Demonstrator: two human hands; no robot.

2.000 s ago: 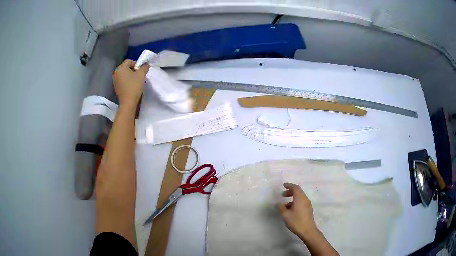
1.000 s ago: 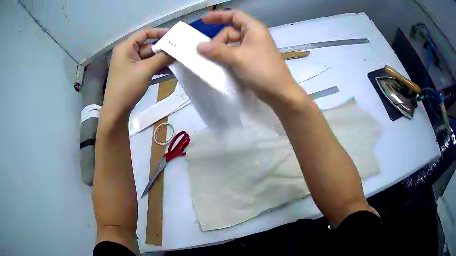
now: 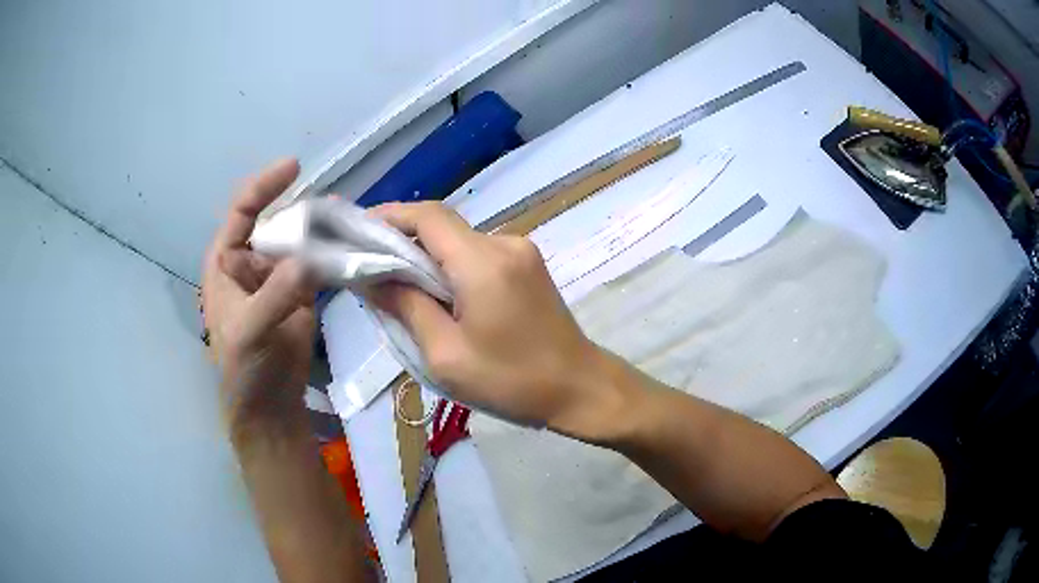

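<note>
A white strip piece, blurred and folded or rolled, is held up above the table's left part. My right hand is closed around its right side. My left hand is at its left end with fingers partly spread; blur hides whether it grips. A pale cream fabric panel lies on the white-covered table, partly under my right forearm. Red-handled shears lie at the left beside a white tape ring and a brown strip.
The iron rests on a dark pad at the right. A long metal ruler, a brown curved strip, white pieces and a short ruler lie beyond the fabric. A round stool stands below the table edge.
My right hand has moved left and down and now wraps around the white piece, which hung unfolded before and is now bunched. The view has turned, so the table appears more tilted.
</note>
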